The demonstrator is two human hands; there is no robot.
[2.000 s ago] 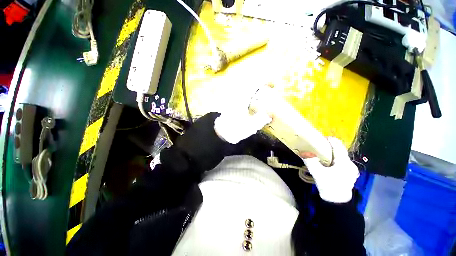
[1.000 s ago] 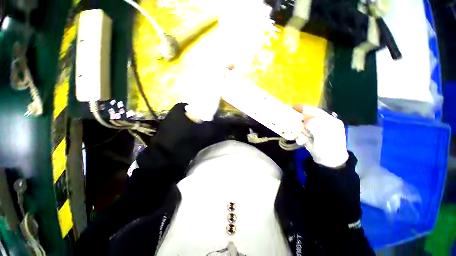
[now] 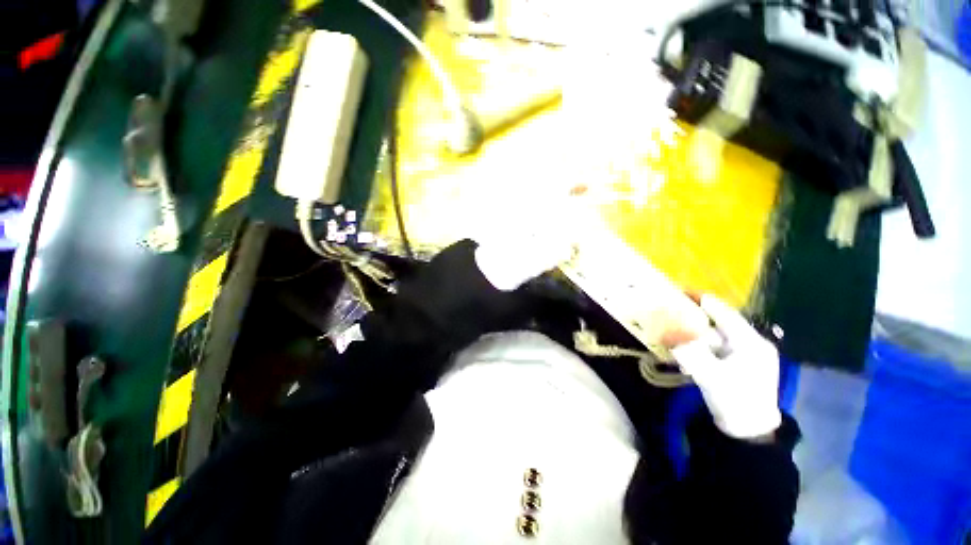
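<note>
A white power strip (image 3: 623,285) lies slantwise between my hands over the front edge of the yellow mat (image 3: 735,202). My left hand (image 3: 522,247), in a white glove, is at its upper left end; glare washes out its fingers. My right hand (image 3: 735,367), in a white glove with bare fingertips, grips the lower right end. A pale plug and looped cord (image 3: 628,351) hang below the strip. A second white power strip (image 3: 323,115) lies left of the mat, its cord running down.
A tan stick tool (image 3: 465,132) lies on the mat. A taped black block (image 3: 799,133) and a thin black stick (image 3: 912,190) are at right. Cords and strips lie on the green conveyor (image 3: 107,245) behind yellow-black tape. A blue bin (image 3: 916,415) is lower right.
The view swung right and back. The strip's face turned between frames, and my right fingers shifted on its end. Cords and strips on the conveyor moved down in the picture.
</note>
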